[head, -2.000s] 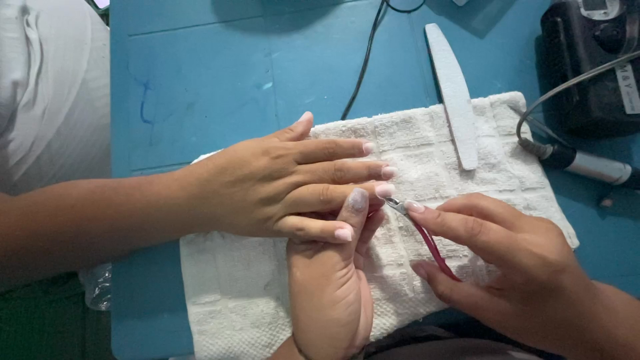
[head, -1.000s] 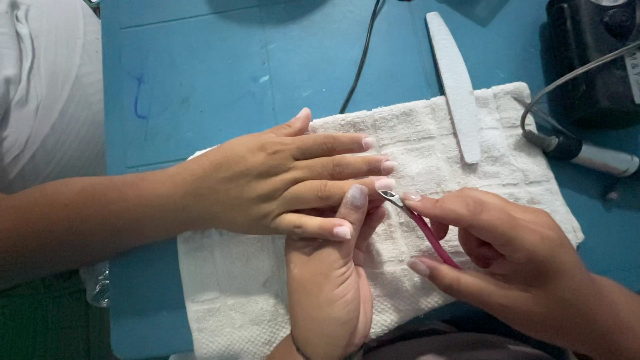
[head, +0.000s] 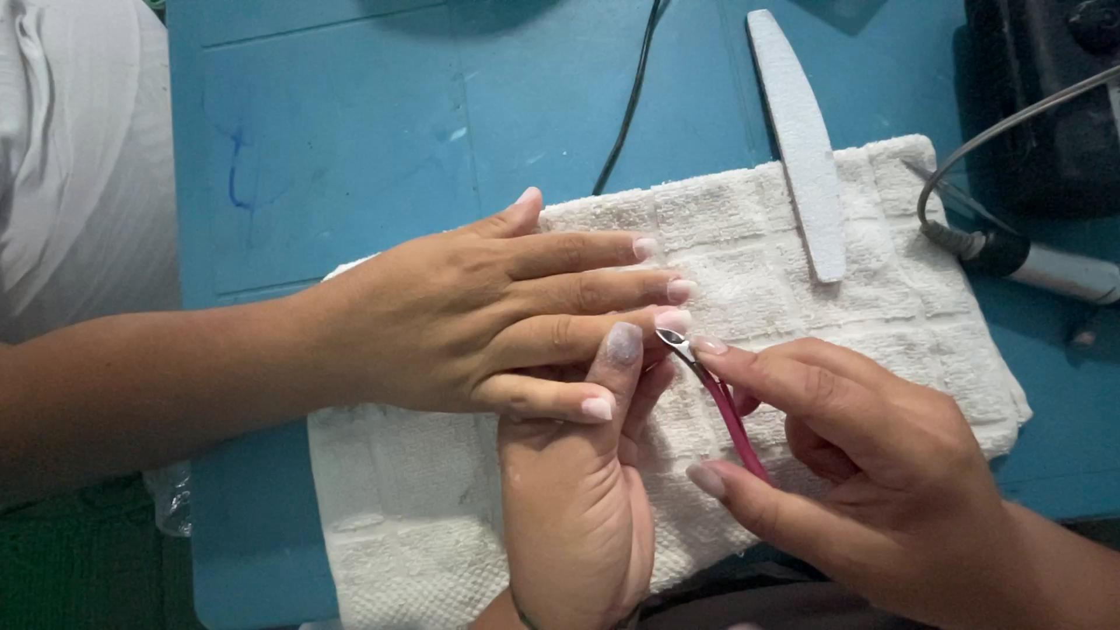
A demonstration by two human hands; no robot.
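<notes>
My left hand (head: 577, 490) is palm up under the other person's hand (head: 420, 324) and grips its ring finger, my thumb lying along that finger. My right hand (head: 875, 446) holds a cuticle nipper (head: 731, 411) with dark pink handles. The nipper's metal jaws touch the skin beside the nail of the ring finger; whether they are fully closed is too small to tell. The other hand reaches in from the left, palm down, with long pale nails. Beneath the hands lies a white towel (head: 402, 490), and my left fingers are partly hidden.
A nail file (head: 801, 149) lies across the towel's upper edge. At the right are a cylindrical metal handpiece (head: 1067, 271) with a cord and a black device (head: 1041, 114). A black cable (head: 634, 87) crosses the blue table (head: 350, 114). Light clothing (head: 96, 157) shows at the left.
The nipper in my right hand has shifted slightly at the same fingertip, with its handles now at a steeper angle. My left hand keeps its hold.
</notes>
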